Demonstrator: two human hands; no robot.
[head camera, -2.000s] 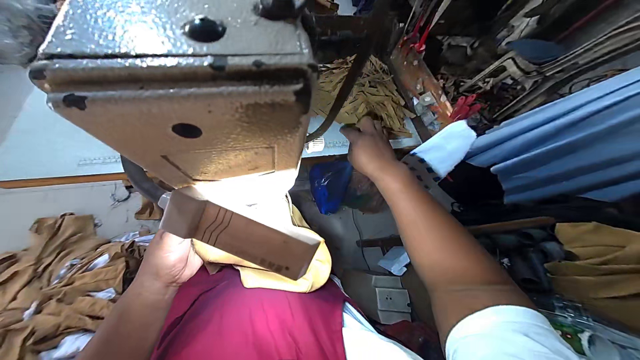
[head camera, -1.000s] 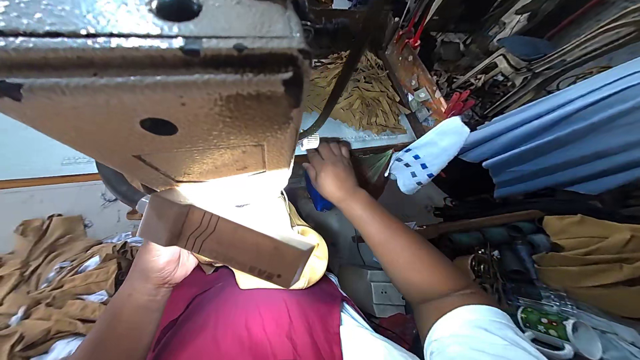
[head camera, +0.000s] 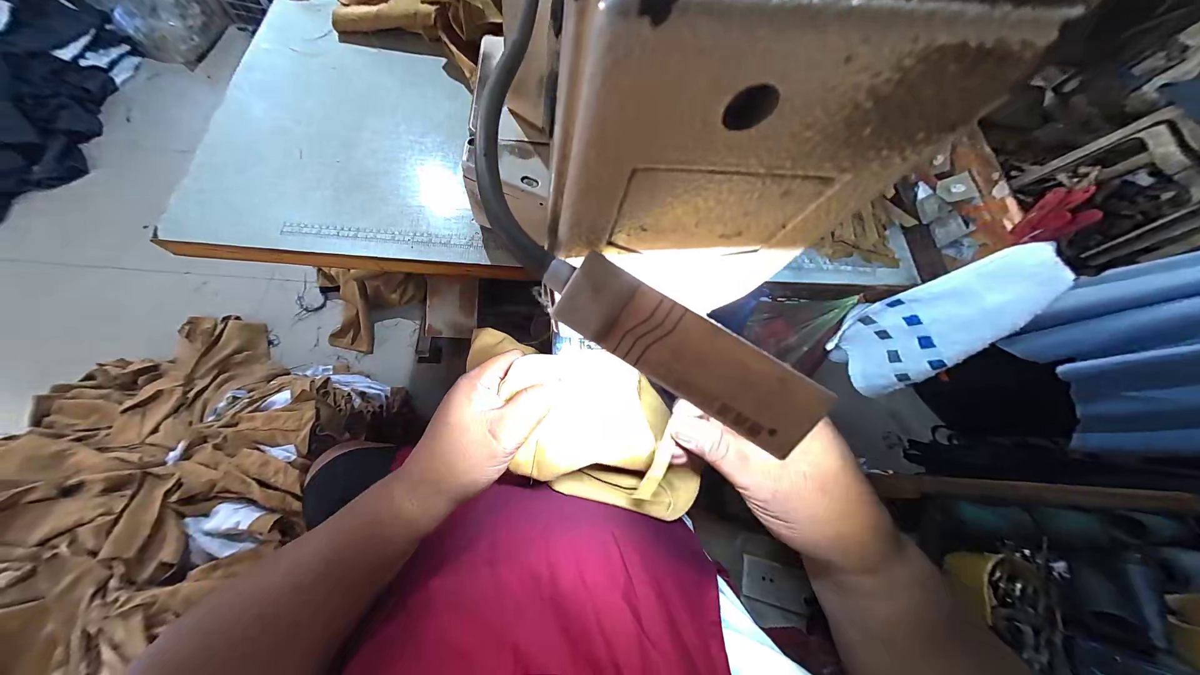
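Observation:
Tan fabric (head camera: 600, 441) lies over my lap below the head of a sewing machine (head camera: 694, 122), its middle washed out by bright light. My left hand (head camera: 483, 422) grips the fabric's left side, thumb on top. At the right edge, my right hand (head camera: 769, 469) pinches a narrow tan strip (head camera: 658, 464) between thumb and fingers. A brown rectangular lamp head (head camera: 694, 356) on a black flexible arm (head camera: 497, 141) hangs just above both hands and hides part of the right one. The needle area cannot be made out.
The pale worktable (head camera: 328, 150) carries a printed ruler scale along its front edge. A heap of tan cloth pieces (head camera: 141, 450) covers the floor at left. To the right hang a white cloth with blue squares (head camera: 947, 319) and blue fabric (head camera: 1125, 347). A wall-type socket box (head camera: 776, 581) sits low at right.
My right hand has come back from the table's far right side to the tan fabric and now holds a strip. My left hand stays at the fabric. The view has shifted left.

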